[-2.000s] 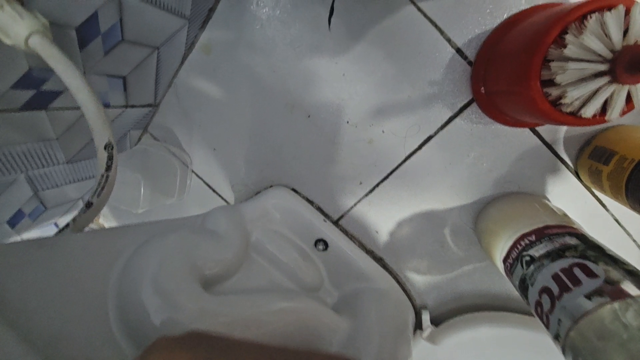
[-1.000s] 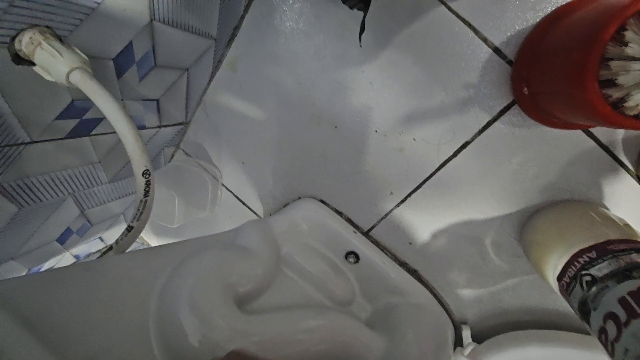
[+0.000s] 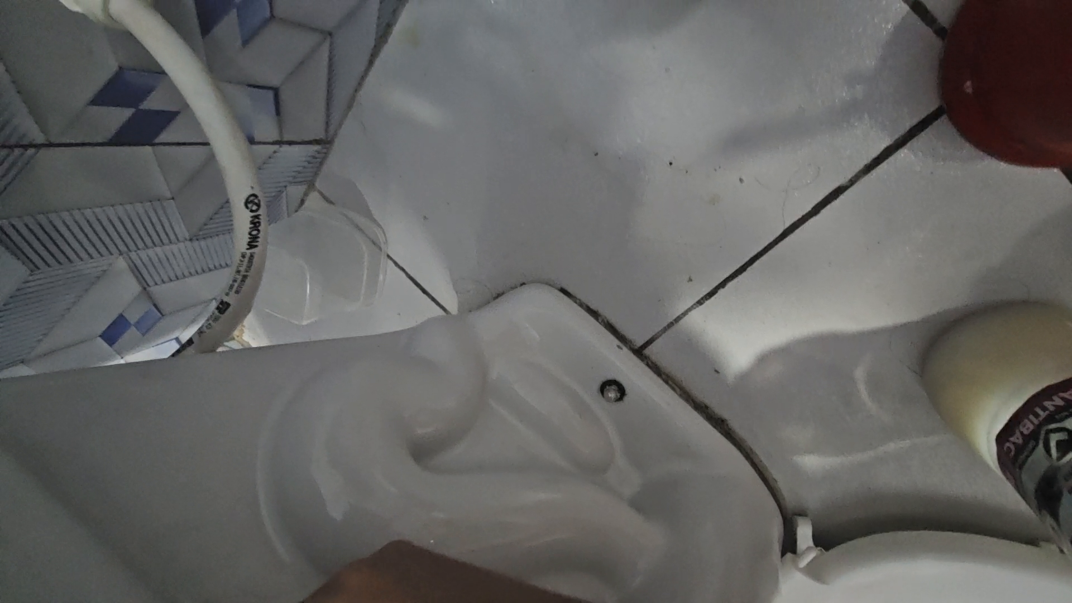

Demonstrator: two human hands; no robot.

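Neither of my hands can be made out. A patch of bare skin (image 3: 427, 578) shows at the bottom edge, in front of the white ceramic toilet base (image 3: 536, 435); which part of the body it is, I cannot tell. The base has moulded curves and a floor bolt (image 3: 613, 390) near its corner. At the left, a white flexible water hose (image 3: 226, 151) curves down behind the toilet. Beside it, on the floor by the wall, lies a clear plastic container (image 3: 322, 260).
A red toilet-brush holder (image 3: 1013, 84) stands at the upper right. Below it is a bottle (image 3: 988, 377) with a dark printed label, cut off by the right edge. A white rounded rim (image 3: 930, 561) fills the lower right corner. Patterned wall tiles (image 3: 92, 184) meet the white floor tiles (image 3: 544, 167).
The view has shifted, so the holder's brush bristles and the yellow container at the right are out of sight. More of the bare skin shows at the bottom than one second ago.
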